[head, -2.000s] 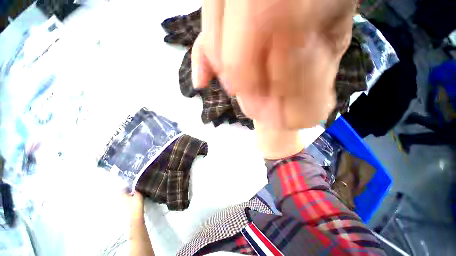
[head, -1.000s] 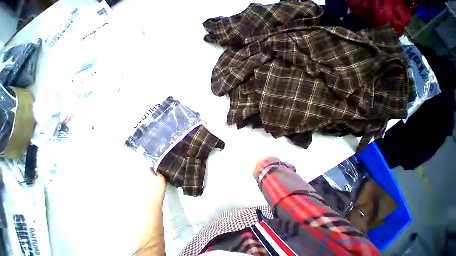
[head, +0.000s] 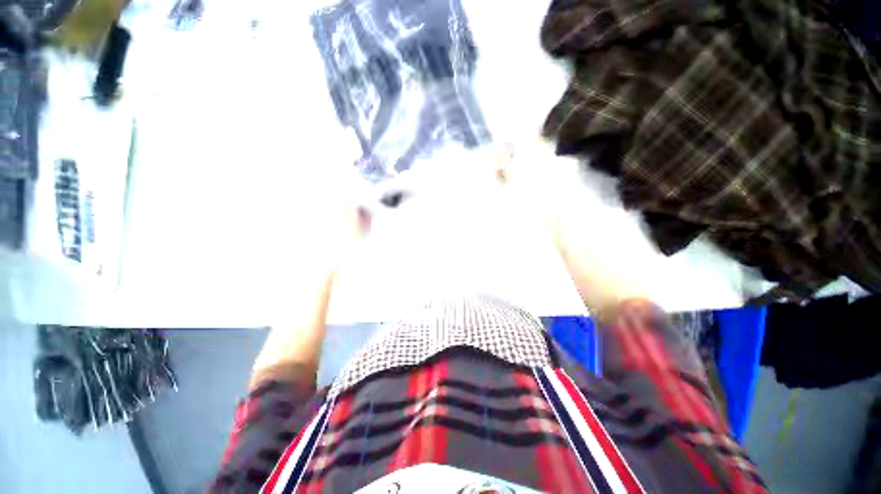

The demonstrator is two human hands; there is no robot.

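A garment in a clear poly bag [head: 411, 82] lies at the top centre of the white tabletop, its cloth looking dark grey through the shiny plastic. Its near end fades into glare. My left hand [head: 359, 217] is just below the bag's left near corner. My right hand [head: 507, 169] is at its right near corner. Both hands are blurred and washed out, so their fingers and grip cannot be made out. A small dark spot shows between them.
A rumpled brown plaid garment pile [head: 720, 125] covers the table's right side. White sheets with dark lettering [head: 82, 212] lie at left, below a short black object [head: 112, 63] and dark packets [head: 19, 145]. A blue bin [head: 739, 362] and black cloth [head: 821, 338] are below right; dark striped cloth [head: 97, 371] hangs below left.
The plaid cloth that stuck out of the bag no longer shows outside it. The bag now lies straight ahead. My right hand has come from the right to the bag's near end. The view has shifted nearer the table edge.
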